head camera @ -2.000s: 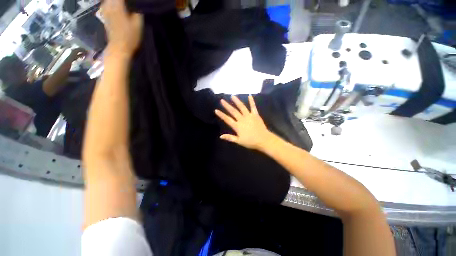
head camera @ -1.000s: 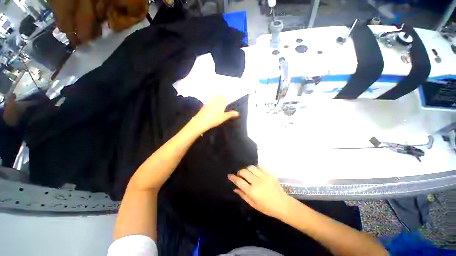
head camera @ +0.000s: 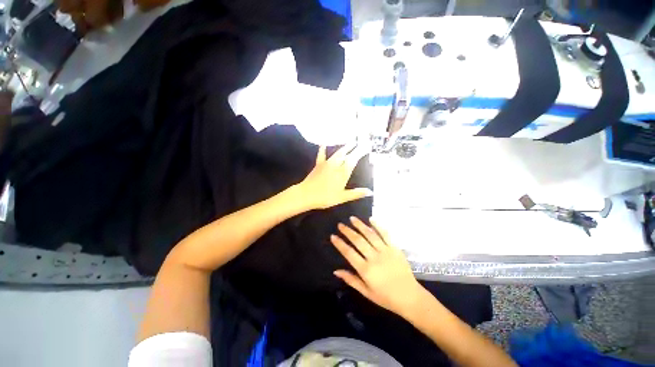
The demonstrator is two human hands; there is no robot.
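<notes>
The black garment (head camera: 201,136) is spread and heaped left of the sewing machine (head camera: 460,79) and hangs over my lap. Its right edge lies at the machine's left end, beside the needle and presser foot (head camera: 381,143). My left hand (head camera: 334,179) lies flat on the cloth just left of and below the foot, fingers apart. My right hand (head camera: 373,264) lies on the cloth near the table's front edge, fingers spread. Neither hand visibly grips the fabric. Glare washes out the area around the foot.
Thread snips (head camera: 571,215) lie on the white table at the right. Two black straps (head camera: 528,79) cross the machine head. A measuring tape (head camera: 531,268) runs along the front edge. A perforated grey rail (head camera: 64,265) is at left. Blue cloth (head camera: 560,351) is at the lower right.
My left hand has come down from the garment's far end and moved right, close to the foot. My right hand has moved nearer the front edge. The cloth is spread wider to the left.
</notes>
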